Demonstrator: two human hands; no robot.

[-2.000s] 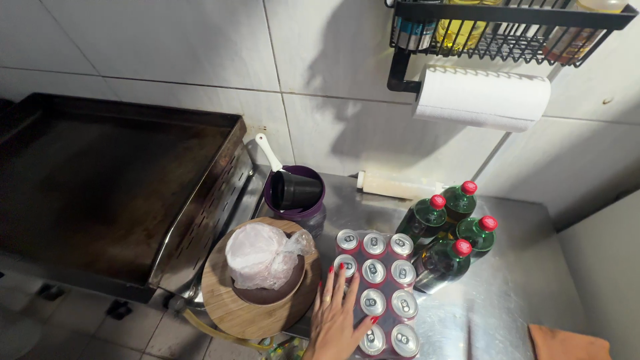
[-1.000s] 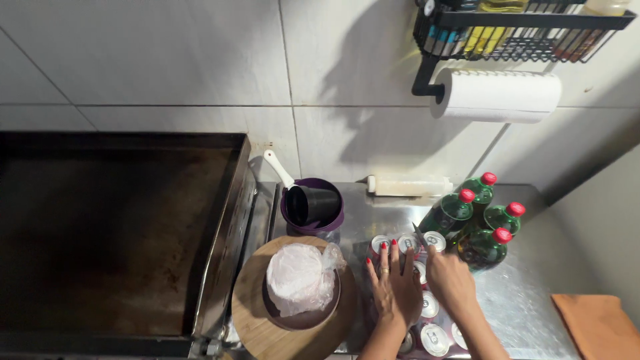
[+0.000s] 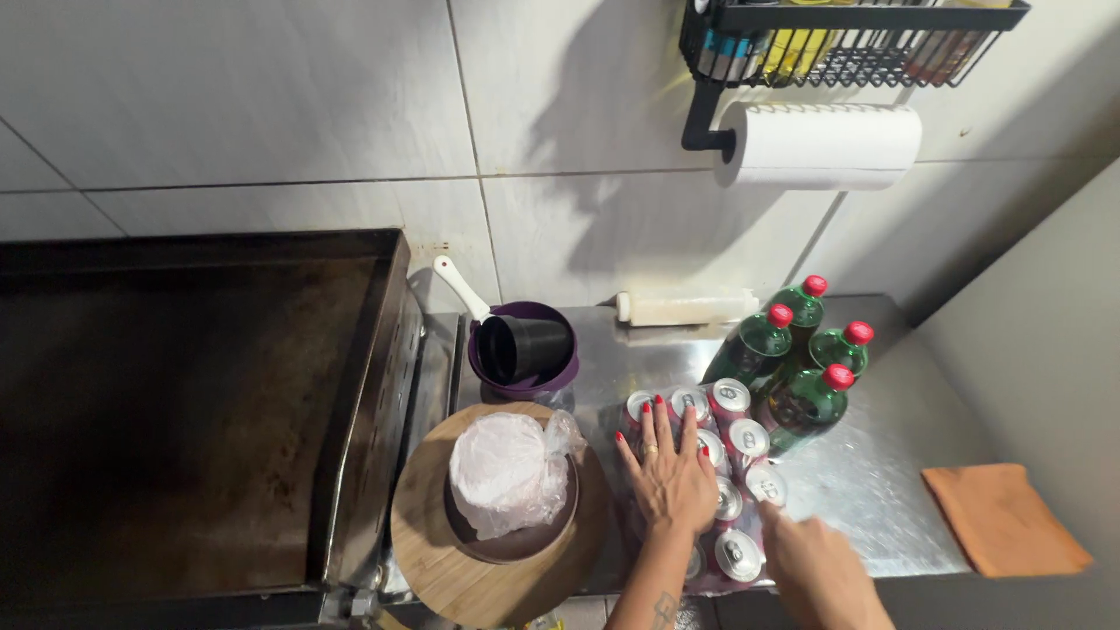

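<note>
A pack of drink cans in clear plastic wrap (image 3: pixel 738 556) stands on the steel counter. My left hand (image 3: pixel 669 481) lies flat on its left part, fingers spread. My right hand (image 3: pixel 809 551), blurred, is curled at the right edge of the pack, by a can top (image 3: pixel 766 483); whether a small tool is in it I cannot tell. Green bottles with red caps (image 3: pixel 803 407) stand just behind the pack. Left of it, a plastic-wrapped pale bundle (image 3: pixel 507 468) sits in a brown bowl (image 3: pixel 516 551) on a round wooden board (image 3: pixel 429 542).
A large dark griddle (image 3: pixel 175 420) fills the left side. Behind the board is a purple container (image 3: pixel 569 372) holding a black cup (image 3: pixel 529 346). A wrapped roll (image 3: pixel 687 308) lies by the wall, below paper towels (image 3: pixel 822 144) and a wire rack (image 3: pixel 857 19). An orange cloth (image 3: pixel 1006 516) lies at right.
My right hand, out of view two seconds ago, came to the back of the pack and has moved toward its front right. A second ago a thin dark thing showed at its fingers. My left hand stays on the cans.
</note>
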